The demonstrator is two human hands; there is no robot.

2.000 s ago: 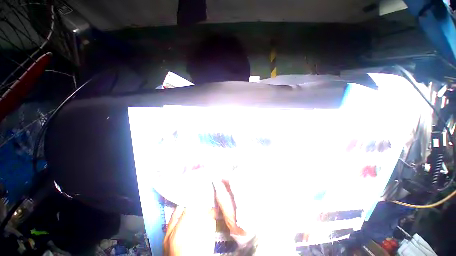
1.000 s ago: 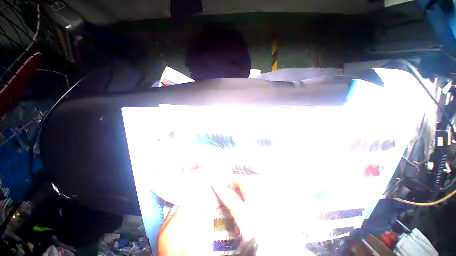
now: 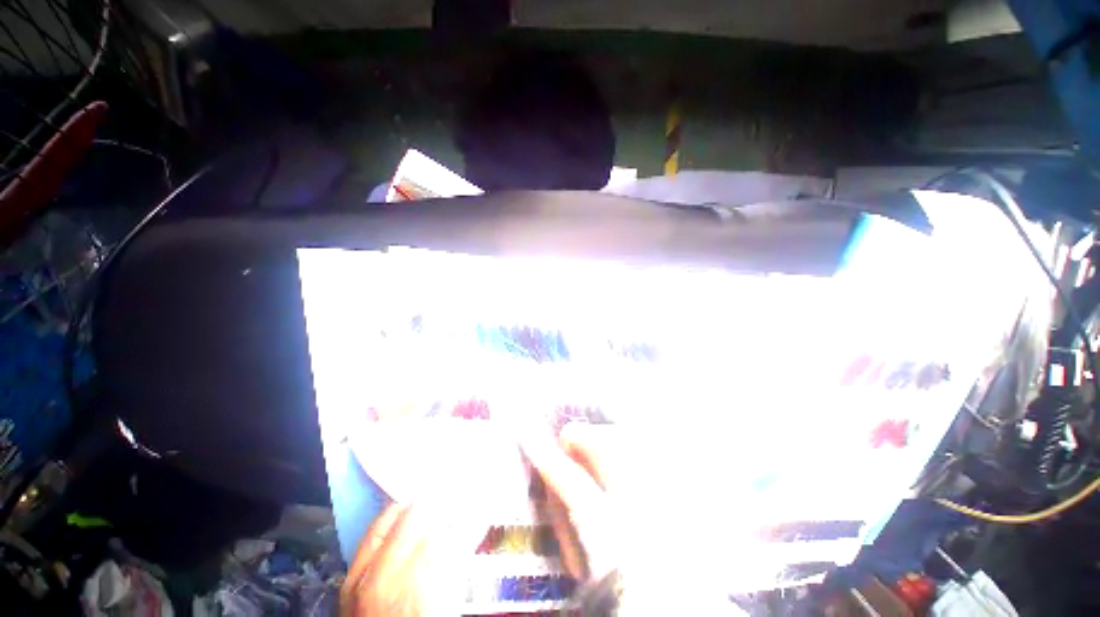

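An open thread shade card [image 3: 724, 362] glares white on a dark padded surface [image 3: 205, 350]. Blue, red, yellow and dark thread tufts [image 3: 525, 341] show in rows. My left hand [image 3: 388, 560] is at the card's lower left, partly washed out. My right hand [image 3: 577, 488] is right of it over the lower tufts, fingers bent. A pale piece [image 3: 422, 456] with a curved lower left edge lies over the card by my left hand. Glare hides most of both hands and whether either grips this piece.
A wire grille [image 3: 54, 72] and a red curved object [image 3: 54, 163] are at the upper left. A dark rounded shape [image 3: 539, 121] stands behind the padded surface. A black ribbed part [image 3: 1057, 424] and yellow-orange cord [image 3: 1019, 518] are at right. Crumpled plastic [image 3: 271, 585] lies lower left.
My left hand has shifted left and slightly down. My right hand's fingers have changed pose over the lower tufts. The card stays open, with more of the red and yellow tufts showing.
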